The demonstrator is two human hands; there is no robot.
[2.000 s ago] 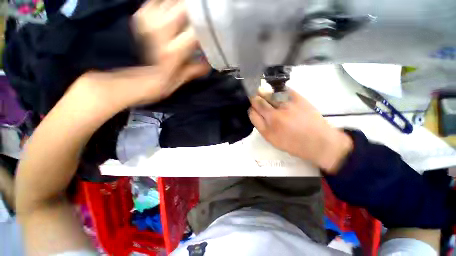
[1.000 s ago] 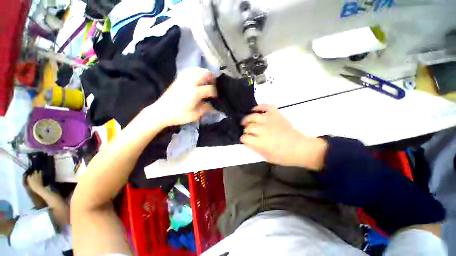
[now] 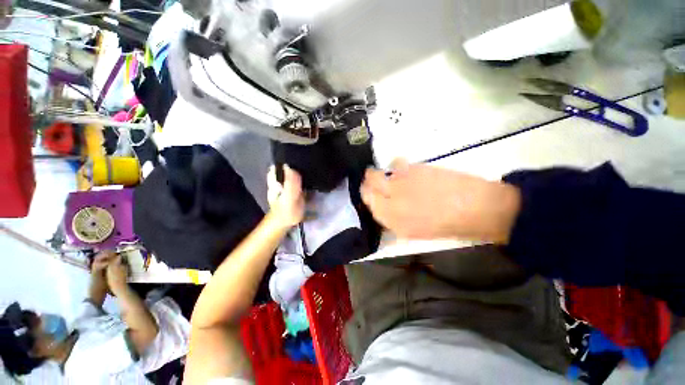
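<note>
Black fabric [image 3: 319, 162] lies under the presser foot [image 3: 358, 134] of the white-grey sewing machine [image 3: 248, 83]. Pale grey cloth [image 3: 330, 209] joins it in front and hangs over the table's front edge. My left hand [image 3: 288, 197] is at the left edge of the black fabric, fingertips on the cloth. My right hand [image 3: 420, 199] lies at its right edge, slightly blurred, fingertips at the cloth; whether they grip it is unclear. A larger black fabric mass [image 3: 195, 210] lies left of my left forearm.
Blue-handled thread snips [image 3: 601, 111] and a white paper cone [image 3: 526, 34] lie at the right. A purple device [image 3: 124, 214] and yellow thread spool [image 3: 115, 171] stand at the left. Another person [image 3: 98, 342] sits at lower left. Red baskets [image 3: 330, 319] are below the table.
The view has shifted, showing more of the left side. Both hands are now in front of the needle on either side of the cloth; the left has moved down from beside the machine head.
</note>
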